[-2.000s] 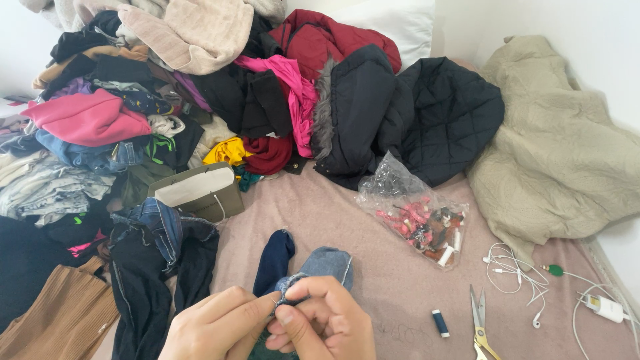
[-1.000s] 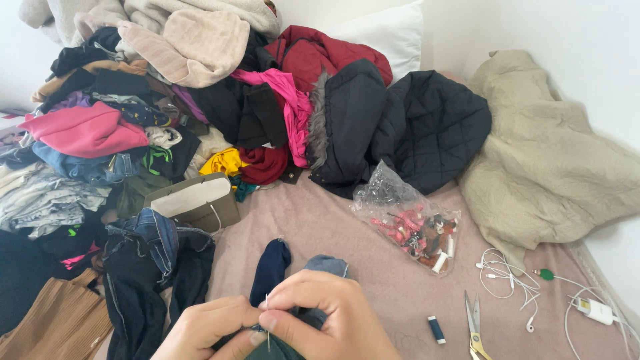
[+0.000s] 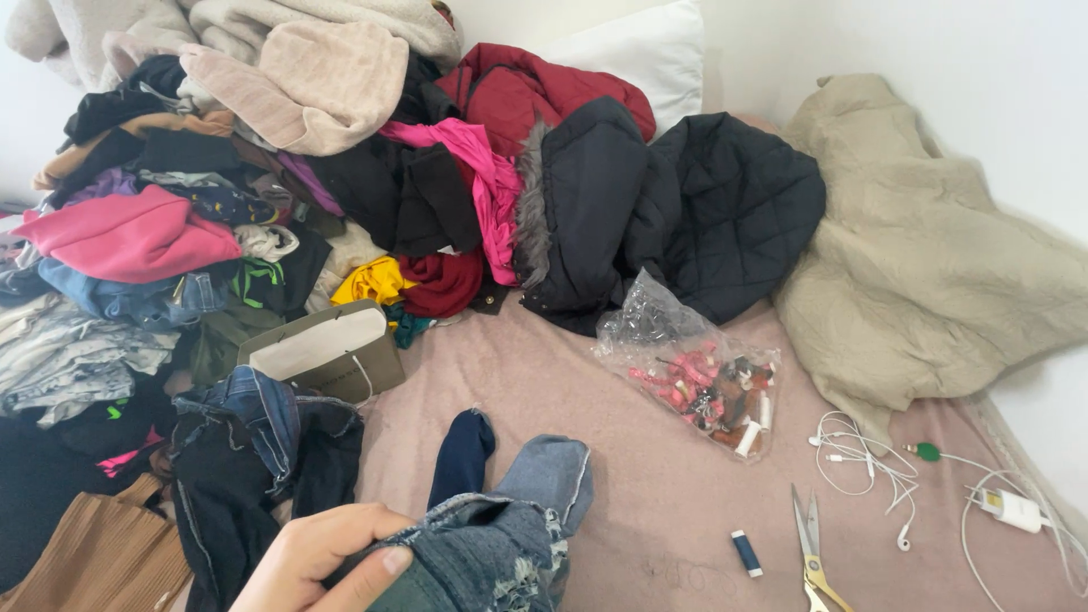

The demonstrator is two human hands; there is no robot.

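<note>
My left hand, at the bottom of the head view, pinches the edge of a frayed blue denim garment between thumb and fingers. My right hand is out of the frame. Behind the denim lie a dark navy piece of cloth and a lighter blue denim part. Right of it on the pink bed cover rest a spool of dark blue thread and gold-handled scissors, blades pointing away. No needle can be made out.
A clear plastic bag of thread spools lies beyond the scissors. White earphones and a charger are at the right. A paper bag and a large clothes pile fill the left; dark padded jackets lie behind.
Both hands were together at the denim before; now only my left hand holds it, and my right hand has left the view. More of the frayed denim shows.
</note>
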